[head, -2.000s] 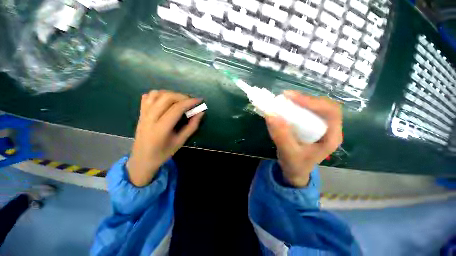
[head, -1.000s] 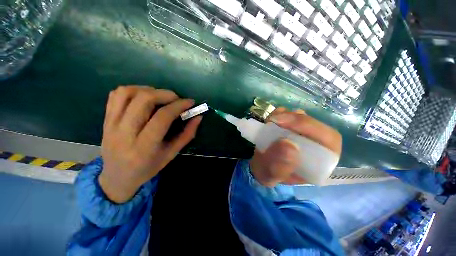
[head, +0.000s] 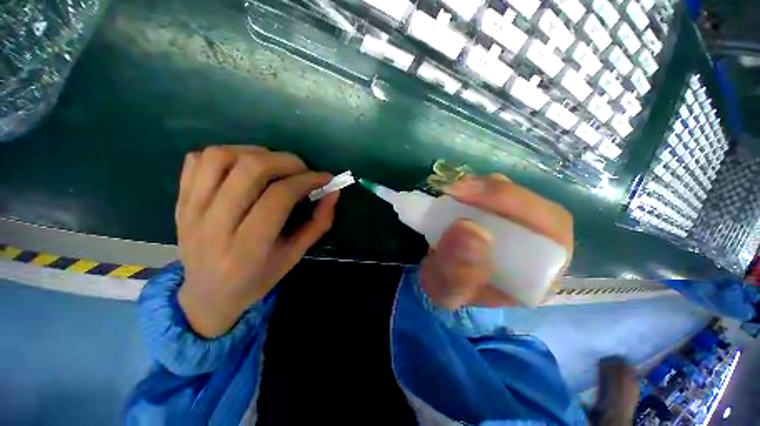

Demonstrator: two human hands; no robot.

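My left hand (head: pixel 250 220) pinches a small white plastic piece (head: pixel 335 185) between thumb and fingertips, low over the green mat. The piece is tilted up to the right. My right hand (head: pixel 500 237) is closed around a white squeeze glue bottle (head: pixel 521 254), its nozzle pointing up-left. The bottle's thin green tip is right at the piece's right end; whether it touches cannot be told. A pale yellowish block (head: pixel 445 174) lies on the mat just behind my right hand, partly hidden by it.
A clear tray (head: pixel 379 87) with rows of white parts lies at the back. More filled trays (head: pixel 687 166) stand at the far right. A crumpled clear plastic bag (head: pixel 42 62) is at the upper left. The green mat's front edge (head: pixel 350 260) runs before me.
From two seconds ago, the bottle tip has come from behind down to the white piece. Over the last second the piece has tilted slightly, and the view has shifted a little.
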